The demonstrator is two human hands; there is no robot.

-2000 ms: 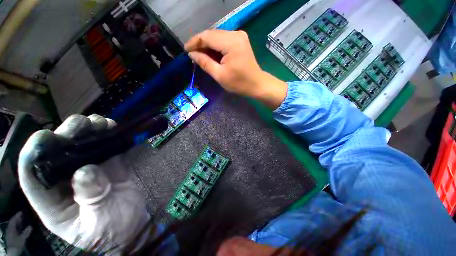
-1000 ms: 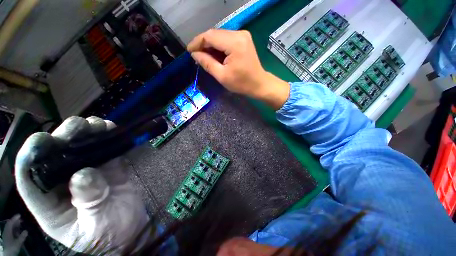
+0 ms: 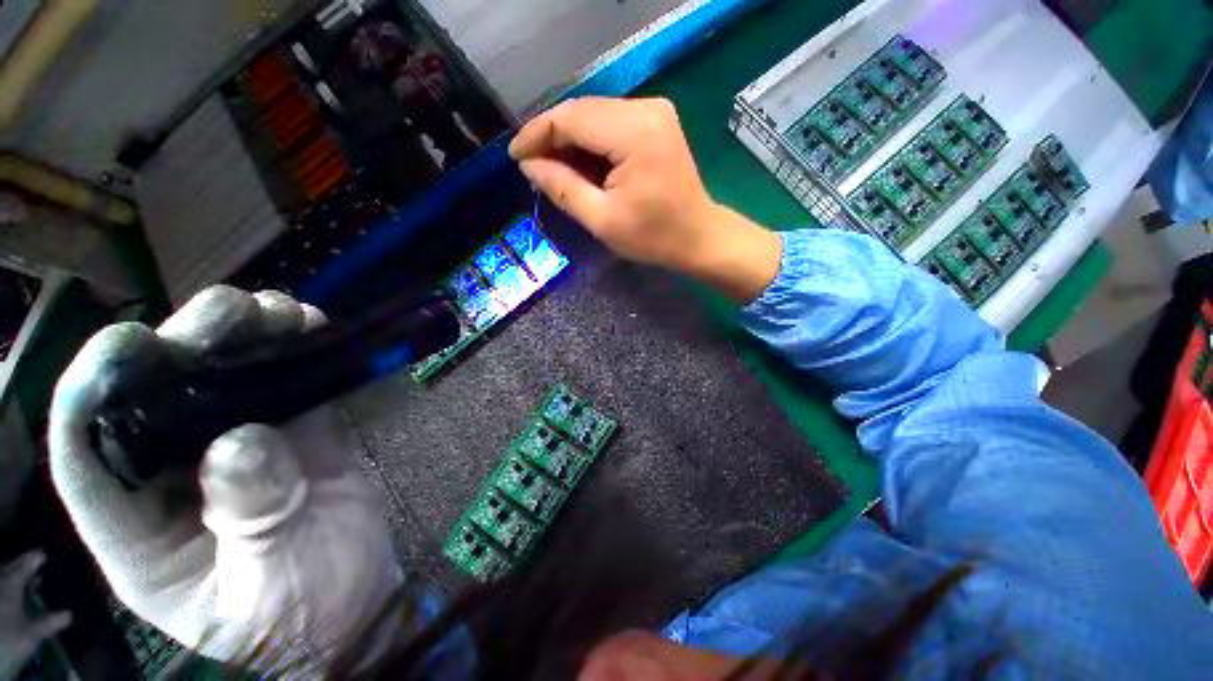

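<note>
My left hand (image 3: 220, 466), in a white knitted glove, is closed around a black UV torch (image 3: 293, 373). Its blue-violet light falls on a circuit board panel (image 3: 495, 290) at the far edge of the black mat (image 3: 705, 466). My right hand (image 3: 619, 173), bare, pinches a thin stick (image 3: 538, 210) above the right end of the lit panel. The stick is lit blue; whether its tip touches the board cannot be told. A second green circuit board panel (image 3: 532, 482) lies unlit on the mat, nearer me.
A white tray (image 3: 1064, 67) at the upper right holds three board panels. A blue-edged metal unit with orange parts (image 3: 286, 127) stands behind the mat. A red tray (image 3: 1184, 466) is at the right edge. Part of another white-gloved hand (image 3: 24, 605) shows at the lower left.
The view has shifted slightly. My right hand and the stick have moved slightly up from the board's right end. My left hand still holds the torch over the panel.
</note>
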